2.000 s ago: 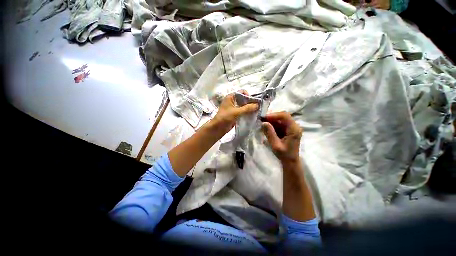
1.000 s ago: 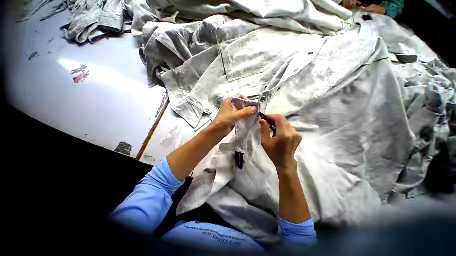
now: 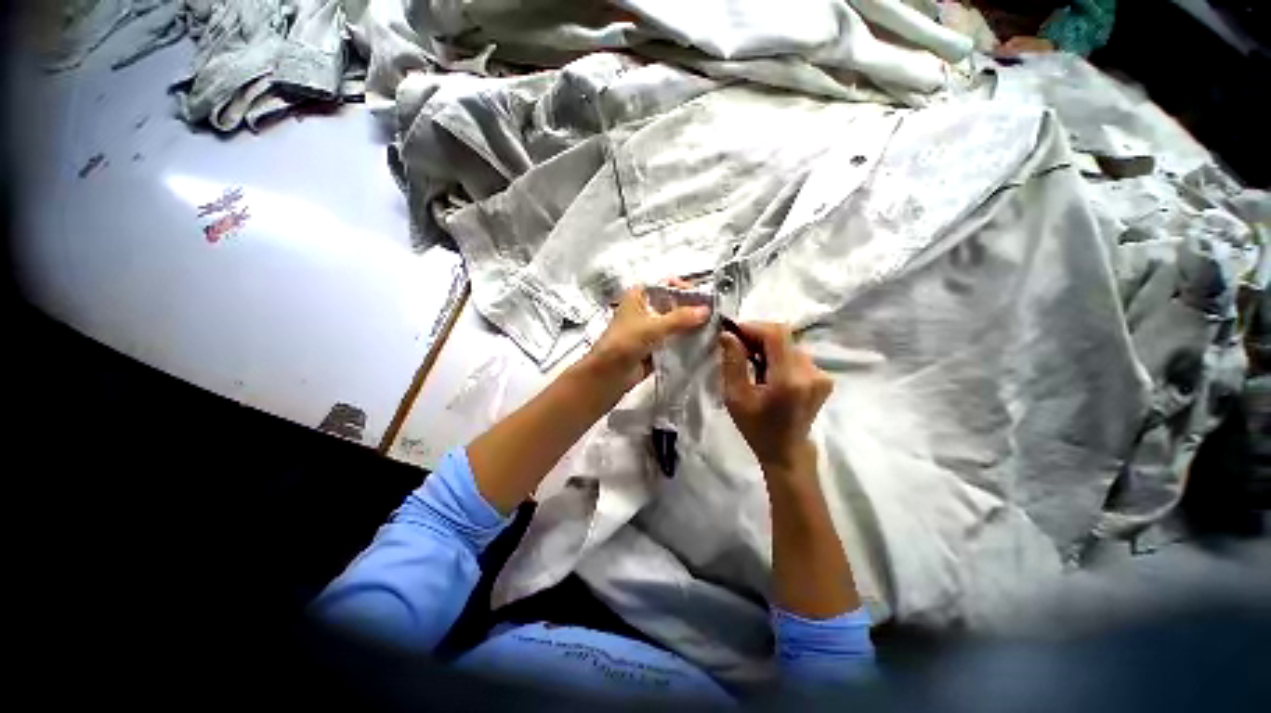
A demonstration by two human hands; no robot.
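A pale grey garment [image 3: 962, 334] lies spread in front of me, with a chest pocket [image 3: 679, 181] and a placket with dark round fasteners [image 3: 857, 160]. My left hand [image 3: 644, 327] pinches a folded edge of the cloth near the collar area. My right hand [image 3: 775, 387] is closed on dark thread snips [image 3: 754, 346], with their tip at the edge beside my left fingers; the rest is hidden in the hand. A dark neck label [image 3: 665, 449] shows below my hands. A cuff [image 3: 537, 314] lies to the left.
More pale garments [image 3: 272, 63] lie at the far left, and a crumpled heap [image 3: 1199, 279] lies at the right. The white tabletop [image 3: 279, 300] has a brown joint line and red marks. Part of another person's hand and a green sleeve [image 3: 1080, 25] show at the top right.
Over the two seconds, my right hand has turned and moved slightly left, and the snips show more clearly. The held edge has dropped slightly. The other person's hand and sleeve have shifted.
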